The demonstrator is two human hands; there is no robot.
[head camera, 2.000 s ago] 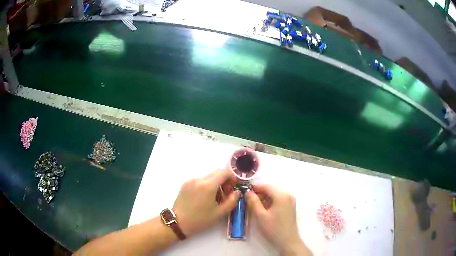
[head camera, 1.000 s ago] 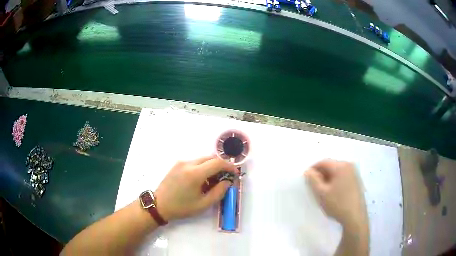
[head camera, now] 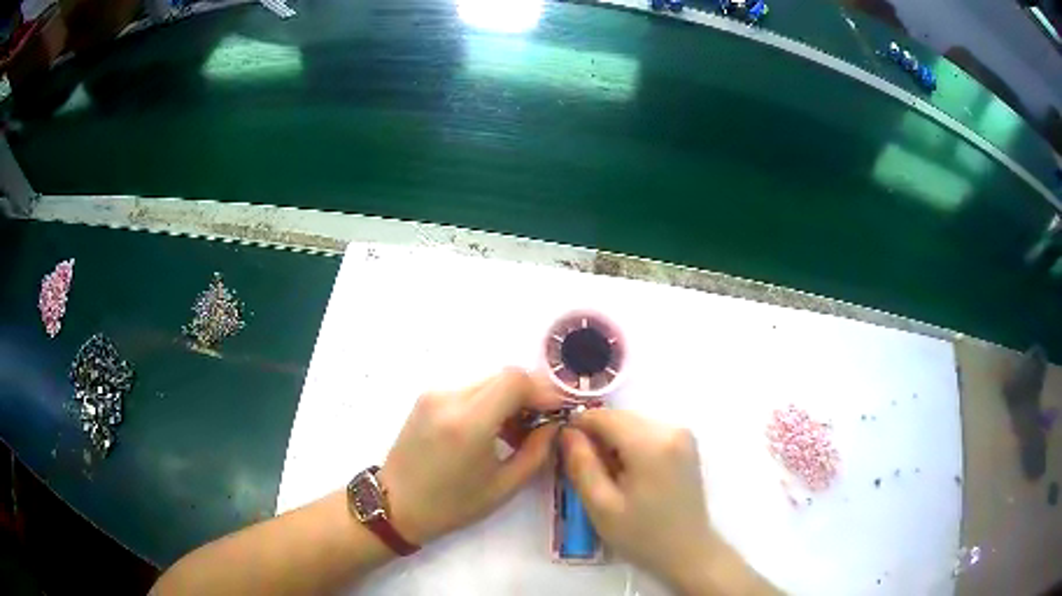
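Note:
A pink fan housing (head camera: 585,353) lies on the white sheet with its round cup head away from me and its open handle towards me. A blue battery cell (head camera: 578,522) fills the handle. My left hand (head camera: 472,448), with a watch on the wrist, pinches a small dark and silvery piece (head camera: 547,418) at the neck between head and battery. My right hand (head camera: 638,483) has its fingertips at the same spot and covers part of the handle. Whether its fingers hold a part of their own is hidden.
Light-pink small parts (head camera: 804,447) are scattered on the sheet's right. Left on the green bench are a dark-silver pile (head camera: 100,394), a brownish-grey pile (head camera: 216,314) and a pink pile (head camera: 55,297). A green belt (head camera: 466,151) runs behind. A grey unit (head camera: 1027,408) lies at far right.
My right hand went out to the right over the sheet, blurred, and is now back at the neck of the housing. My left hand has stayed at the neck. The view has shifted.

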